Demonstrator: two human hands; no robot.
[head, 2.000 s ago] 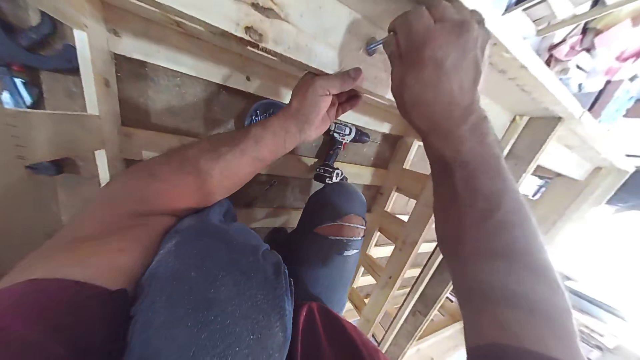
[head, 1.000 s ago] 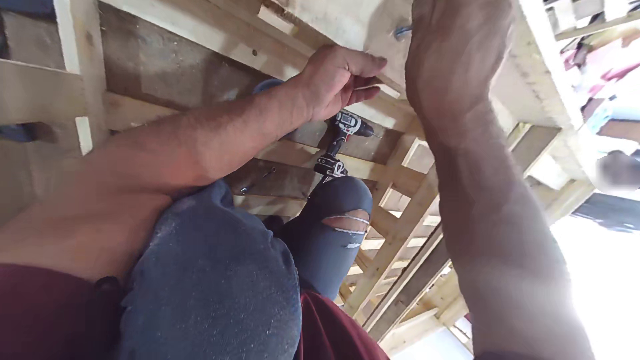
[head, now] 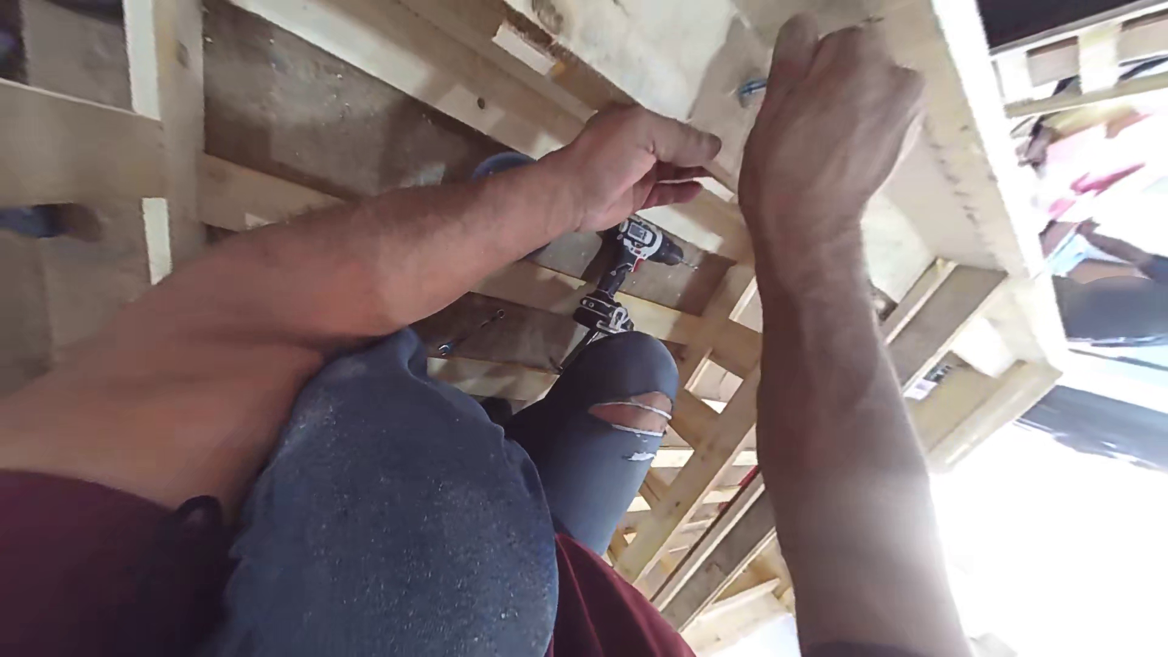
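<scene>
My left hand (head: 643,166) is by the lower edge of a pale wooden board (head: 671,55), thumb and fingers apart, with nothing visible between them. My right hand (head: 826,123) is curled in front of the same board, its back toward me. Just left of its knuckles, a metal bolt or rod (head: 753,88) shows against the wood. Whether the fingers grip it or a tool is hidden. Below my left hand a cordless drill (head: 636,242) with a bit fitted lies among the slats. A small wrench (head: 470,334) lies lower left of the drill.
My bent knees (head: 634,374) are under my arms. Wooden slats (head: 693,493) cross below and right of them. A rounded blue object (head: 502,164) is partly hidden behind my left forearm. Upright timber framing (head: 178,109) stands at left, and a thick board edge (head: 981,137) runs down the right.
The bolt or rod stuck out by my right fingers two seconds ago; my right hand now covers more of it. My left hand stays near the board's edge. The view has shifted somewhat.
</scene>
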